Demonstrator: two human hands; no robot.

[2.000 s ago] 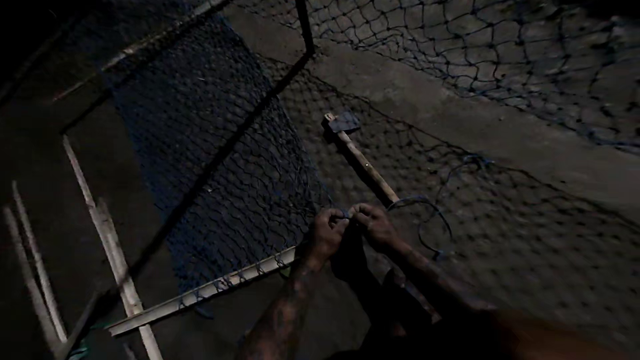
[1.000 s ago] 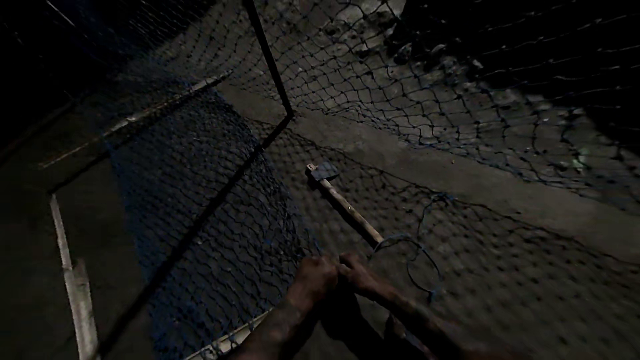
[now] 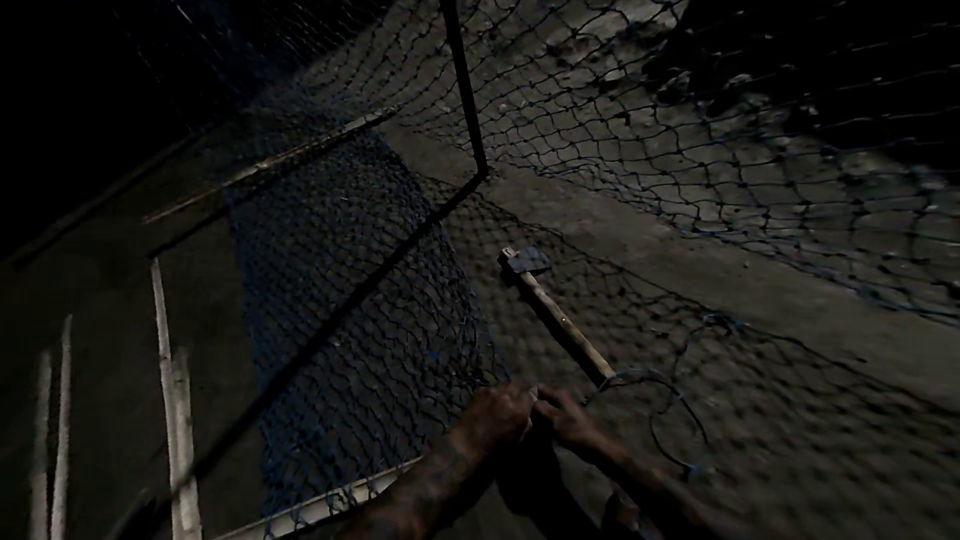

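Note:
My left hand (image 3: 499,412) and my right hand (image 3: 564,420) are close together at the lower middle, fingers bent towards each other. Something small and pale shows between the fingertips; what it is cannot be made out. Blue netting (image 3: 352,315) spreads to the left of my hands, its lower edge along a pale wooden strip (image 3: 356,491). Beyond my hands an axe (image 3: 566,326) with a wooden handle lies on the ground, its dark head away from me. A loop of thin cord (image 3: 694,420) lies right of my right hand, near the handle's end.
Upright netting (image 3: 712,150) hangs across the upper right, by a dark post (image 3: 463,90). Long wooden strips (image 3: 176,420) lie at the left. Another wooden strip (image 3: 277,159) crosses the far end of the blue netting. The light is dim.
The view has shifted, showing more of the upright netting. My hands stay close together; two seconds ago they stood slightly apart with something thin between them.

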